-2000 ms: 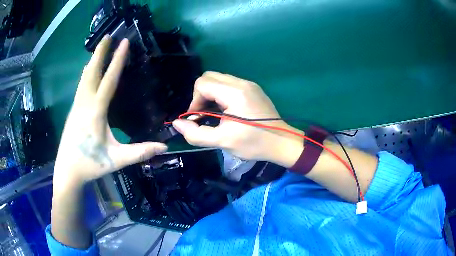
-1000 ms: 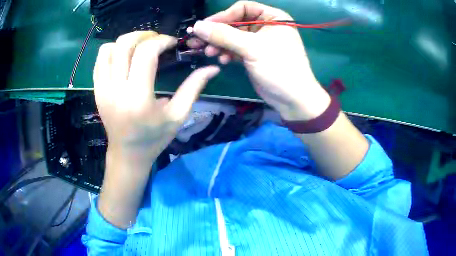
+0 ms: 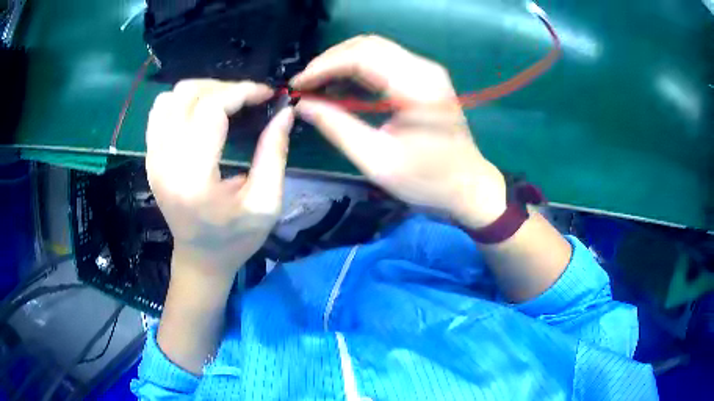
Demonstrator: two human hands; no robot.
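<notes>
A bulky black housing (image 3: 227,39) sits on the green bench at the upper left. Both my hands meet at its near right corner. My right hand (image 3: 415,125) pinches a red-and-black wire lead (image 3: 501,92) between thumb and fingers. The lead runs back through this hand and curves over the bench to a white connector plug (image 3: 535,9). My left hand (image 3: 211,160) has its index finger and thumb around a small dark part at the lead's near end. The fingertips nearly touch, and blur hides what exactly the left fingers grip.
Another thin lead (image 3: 130,106) hangs from the housing's left side to the bench edge (image 3: 626,214). A black lattice crate (image 3: 98,235) stands below the edge at left. White and black material (image 3: 309,207) lies below the edge near my smock. A maroon strap (image 3: 505,222) circles my right wrist.
Since one second ago, my right hand has moved slightly down, and my left thumb has closed in towards its index finger. The lead now curves across the bench. Earlier, the housing was lower and turned differently in view.
</notes>
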